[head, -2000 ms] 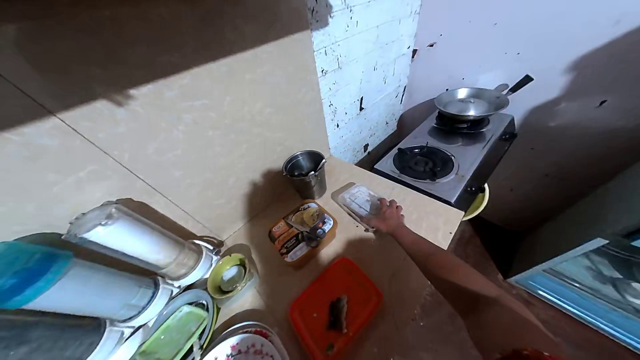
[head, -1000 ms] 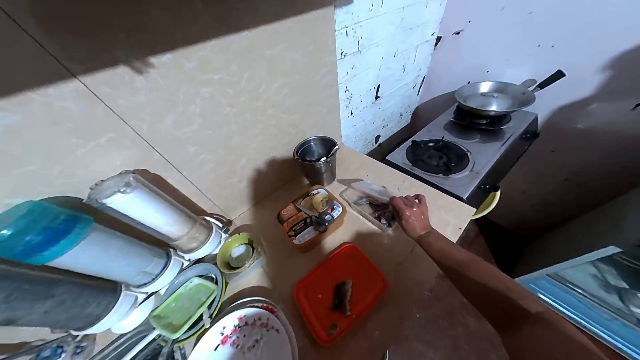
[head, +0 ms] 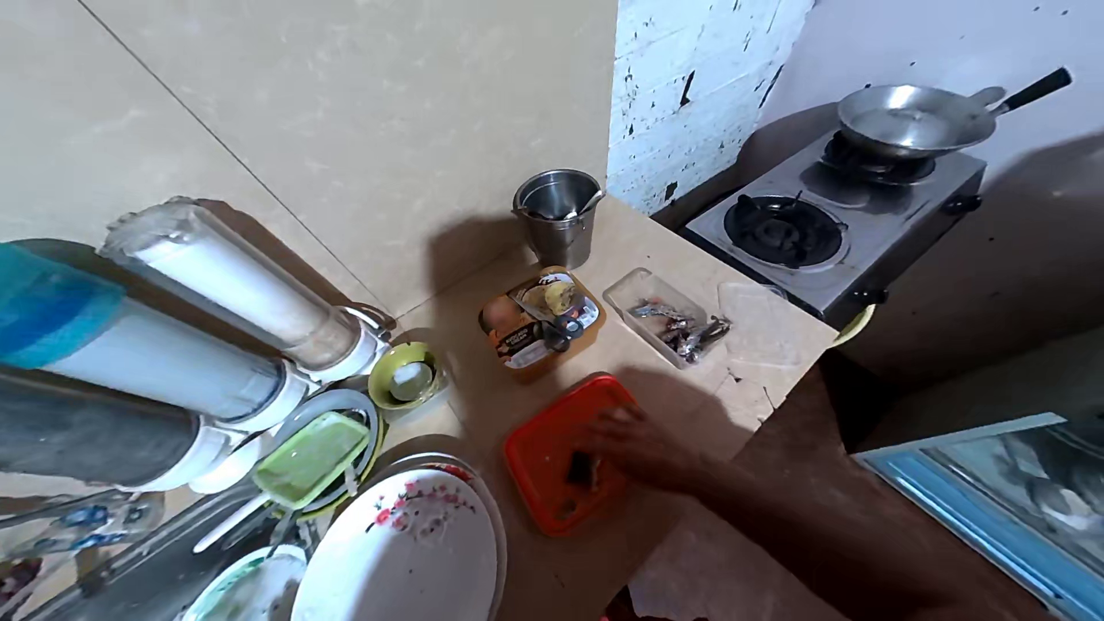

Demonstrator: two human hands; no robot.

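My right hand [head: 628, 444] is over a red plastic lid or tray [head: 539, 457], its fingers beside a small dark piece [head: 583, 470] lying on it; whether they touch it is not clear. Behind the hand stands a clear plastic container [head: 642, 293] holding dark, silvery pieces [head: 681, 328] that look like fish. To its right a clear lid [head: 759, 323] lies flat on the counter. A printed plastic tub [head: 517, 332] with small items on top sits left of the container. My left hand is not in view.
A steel pail [head: 561, 224] stands by the wall. At the right is a two-burner gas stove [head: 837, 224] with a metal pan [head: 914, 121]. Stacked plates [head: 397, 552], a green bowl [head: 405, 375] and tall clear dispensers [head: 241, 285] fill the left side.
My right hand has left the clear container and moved to the red lid or tray. The container's lid, over it two seconds ago, now lies beside it.
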